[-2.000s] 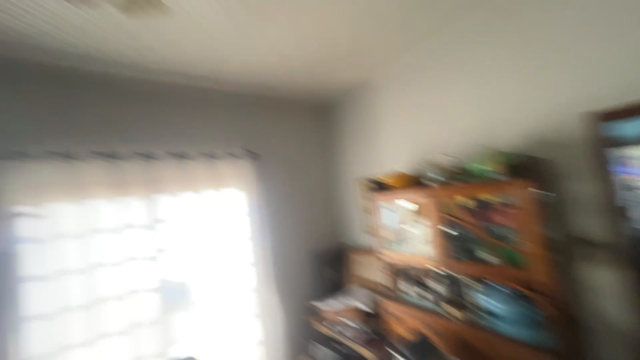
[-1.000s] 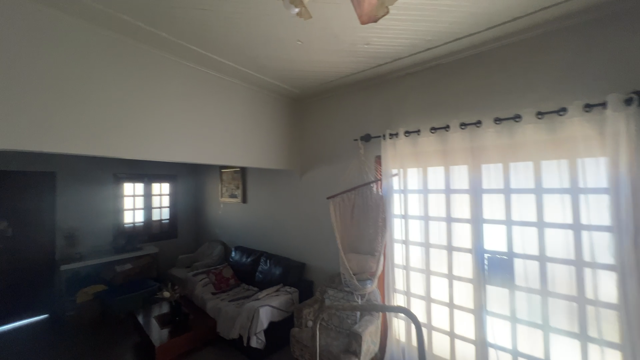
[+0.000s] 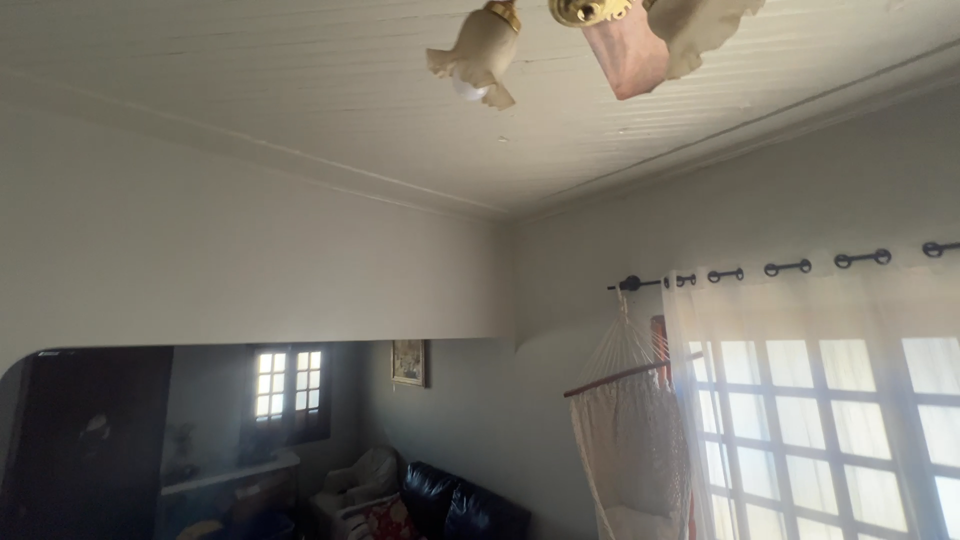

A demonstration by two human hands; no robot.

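Neither my left hand nor my right hand shows in the head view, so what they hold or touch is hidden. Overhead, at the top of the view, hangs a ceiling fan light with a frosted glass shade [image 3: 484, 49], a brass fitting [image 3: 586, 10] and a pinkish-brown fan blade [image 3: 628, 56]. A pale woven hanging hammock chair [image 3: 630, 442] with a reddish wooden bar hangs in front of the wall, left of the window.
White sheer curtains [image 3: 810, 315] hang from a dark rod over a gridded window at right. Through a wide opening at lower left are a dark door [image 3: 90, 442], a small window [image 3: 286, 384], a framed picture [image 3: 409, 363], a dark leather sofa [image 3: 480, 510] and a pale armchair [image 3: 371, 476].
The view has swung far from the wooden cabinet seen two seconds ago. Since one second ago it has tilted up, showing more of the ceiling light; the curved metal bar has left the frame.
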